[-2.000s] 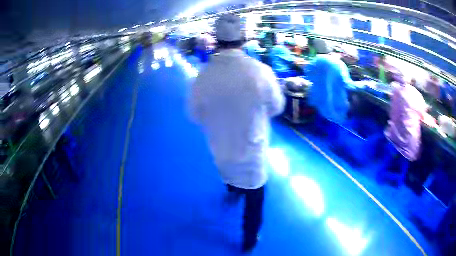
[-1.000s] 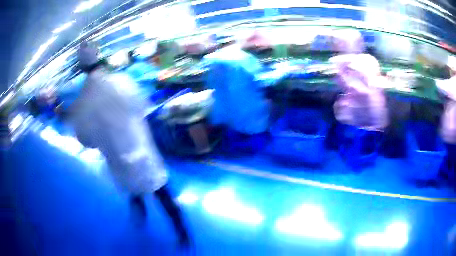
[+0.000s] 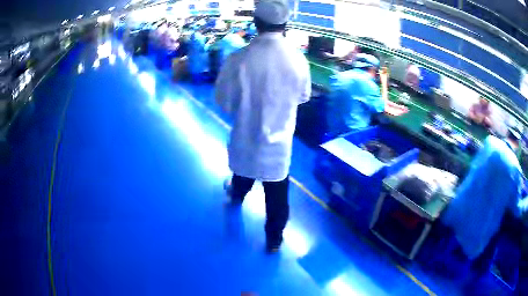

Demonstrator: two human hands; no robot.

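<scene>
Neither of my hands can be made out; a tiny reddish blur at the bottom edge is too small to tell. Nearest in front of me a person in a white coat and white cap (image 3: 263,104) is on the blue floor, back to me. To the right of that person is a large blue crate (image 3: 356,167) with a pale sheet on its rim and dark contents that I cannot make out. Beside it a low metal-framed stand (image 3: 405,202) bears a whitish bundle (image 3: 425,180).
A long green bench (image 3: 417,124) runs along the right, with a person in blue (image 3: 353,101) seated at it and another person in blue (image 3: 486,191) at the far right. Yellow lines mark the floor (image 3: 133,214). Blurred benches stand at the far left.
The view has swung right, then back left. The white-coated person is near the middle again. The crate and stand are now closer and clearer at the right.
</scene>
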